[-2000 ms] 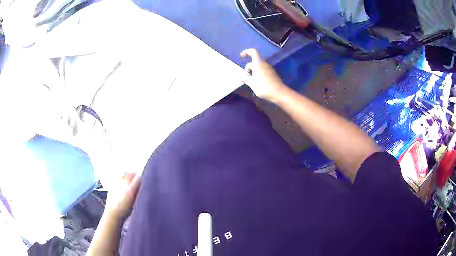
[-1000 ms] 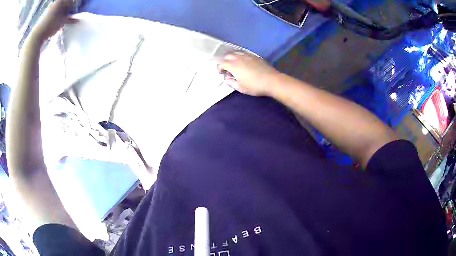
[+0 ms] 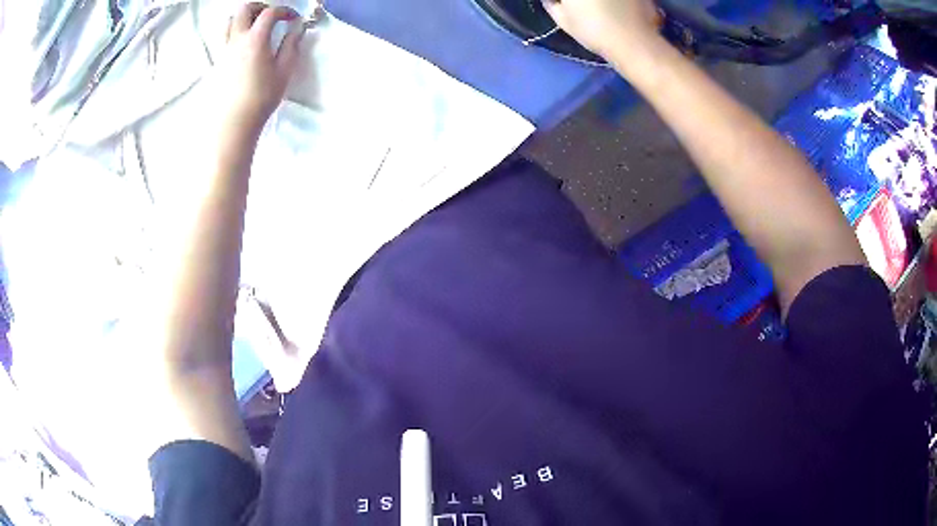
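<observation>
The white garment [image 3: 380, 123] lies spread on the blue pressing table [image 3: 452, 36], strongly overexposed, with a short pocket line on it. My left hand [image 3: 265, 57] is on its far part near the top edge, fingers bent and pinching the cloth. My right hand [image 3: 608, 23] is at the top edge, partly cut off, closed over the handle of the dark steam iron [image 3: 514, 19]. The iron stands beyond the garment's right corner, and its upper part is out of view.
Crumpled pale cloth [image 3: 82, 62] lies at the far left. The dark iron hose [image 3: 760, 46] runs right from the iron. Blue crates [image 3: 658, 247] with grey cloth stand on the floor at right, with a red crate [image 3: 882, 231] beyond. A white rod [image 3: 415, 478] shows at bottom centre.
My right hand has left the garment's right corner and moved up to the iron, taking hold of it. My left hand has moved right along the garment's far part.
</observation>
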